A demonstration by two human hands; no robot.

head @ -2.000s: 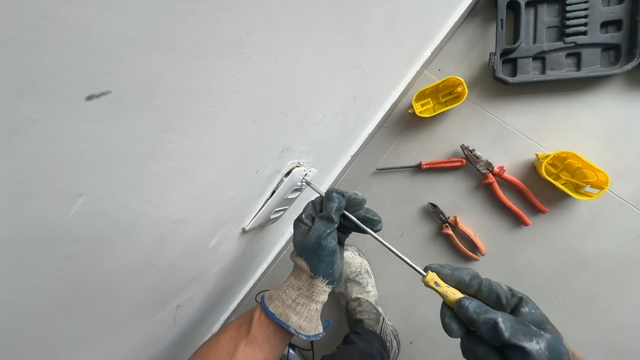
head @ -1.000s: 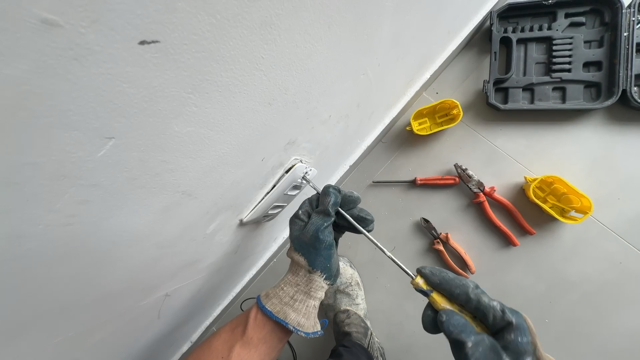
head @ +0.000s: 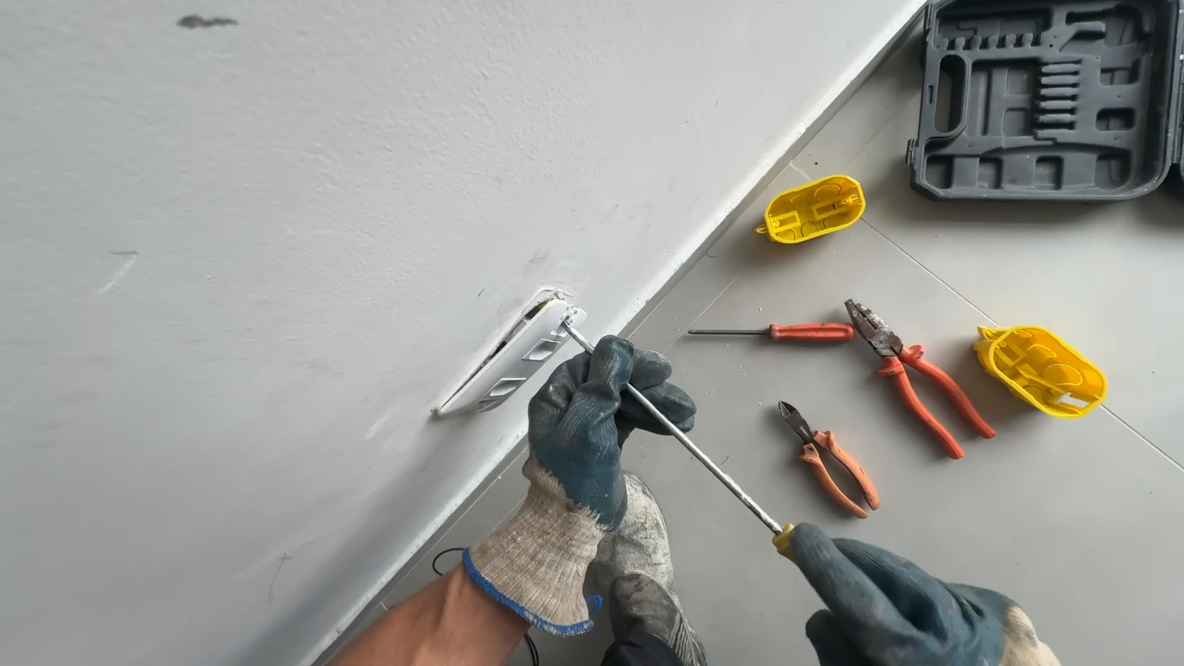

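A white outlet cover plate (head: 518, 363) sits tilted in its opening in the wall, its upper right end standing off the surface. The tip of a long screwdriver (head: 708, 464) touches that end. Gloved in blue-coated knit, my left hand (head: 597, 416) pinches the shaft near the tip. My right hand (head: 893, 592), in a matching glove, grips the yellow handle at lower right and covers most of it.
On the tiled floor lie a red-handled screwdriver (head: 811, 332), combination pliers (head: 942, 398), diagonal cutters (head: 837, 474), and two yellow electrical boxes (head: 814, 211). A dark tool case (head: 1027, 173) lies at the top right. My shoe (head: 645, 532) is below my left hand.
The screwdriver stays at the same end of the cover plate, held by both hands. My right hand now covers more of the yellow handle. The view has shifted somewhat.
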